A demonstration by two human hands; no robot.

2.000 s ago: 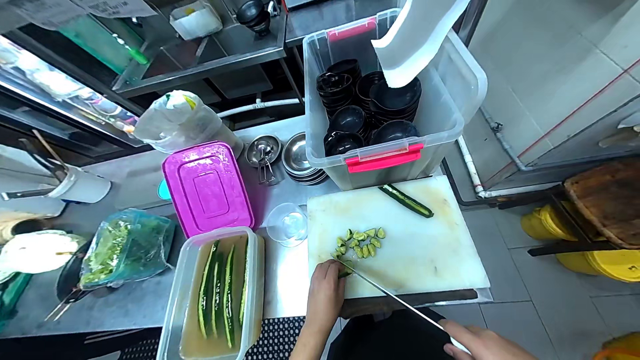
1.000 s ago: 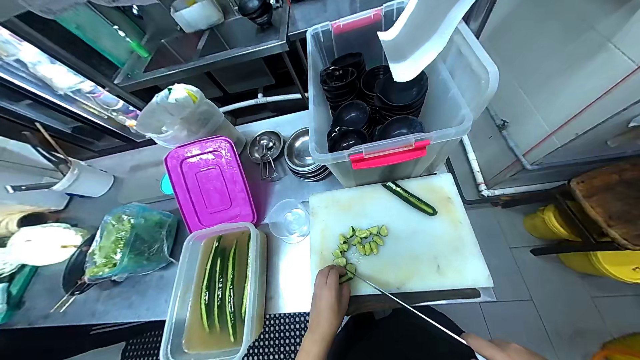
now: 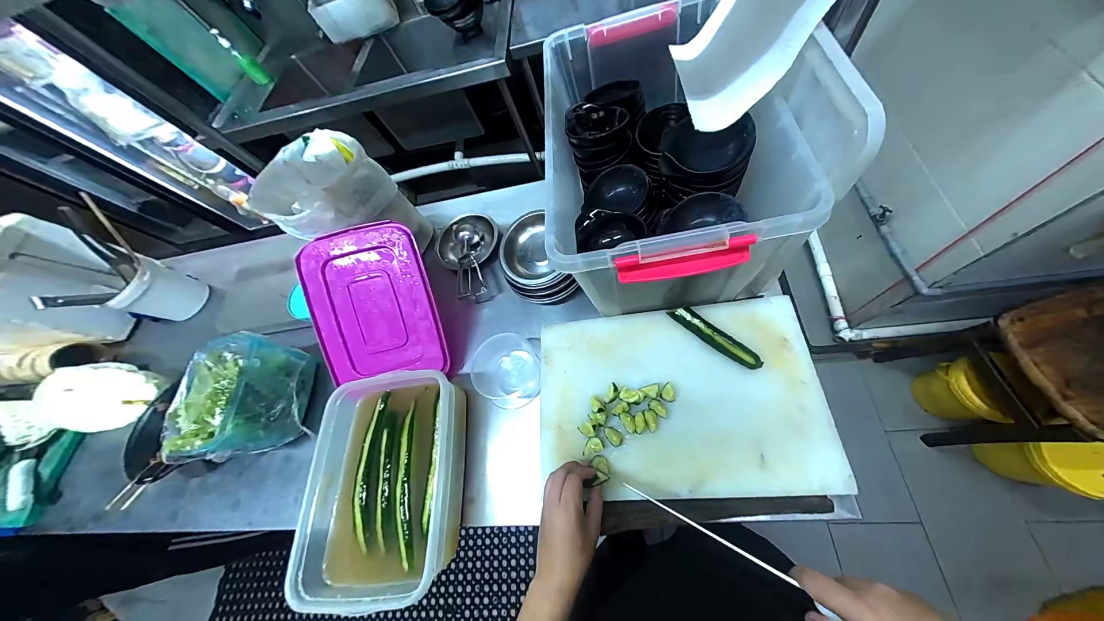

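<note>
At the near left corner of a white cutting board point(image 3: 707, 414), my left hand point(image 3: 569, 509) holds a short end of cucumber point(image 3: 599, 467) under its fingertips. My right hand point(image 3: 862, 595), at the bottom edge, grips a long-bladed knife point(image 3: 716, 536) whose tip lies just right of that cucumber. Cut cucumber chunks point(image 3: 638, 405) are scattered on the board's left half. A long cucumber strip point(image 3: 716, 337) rests near the far edge. Further strips point(image 3: 404, 492) lie in cloudy liquid in a plastic tub point(image 3: 302, 552) to the left.
Behind the board stands a clear bin point(image 3: 828, 185) of black bowls point(image 3: 707, 155). A pink lid point(image 3: 373, 302), a clear plastic cup point(image 3: 506, 371), metal bowls point(image 3: 533, 250) and bagged greens point(image 3: 237, 397) are on the counter. Yellow buckets point(image 3: 1052, 466) stand on the floor at right.
Chunks near my left hand have shifted slightly, with cut pieces now just beyond its fingertips. My right hand and the knife handle have moved down and to the right since the earliest frame.
</note>
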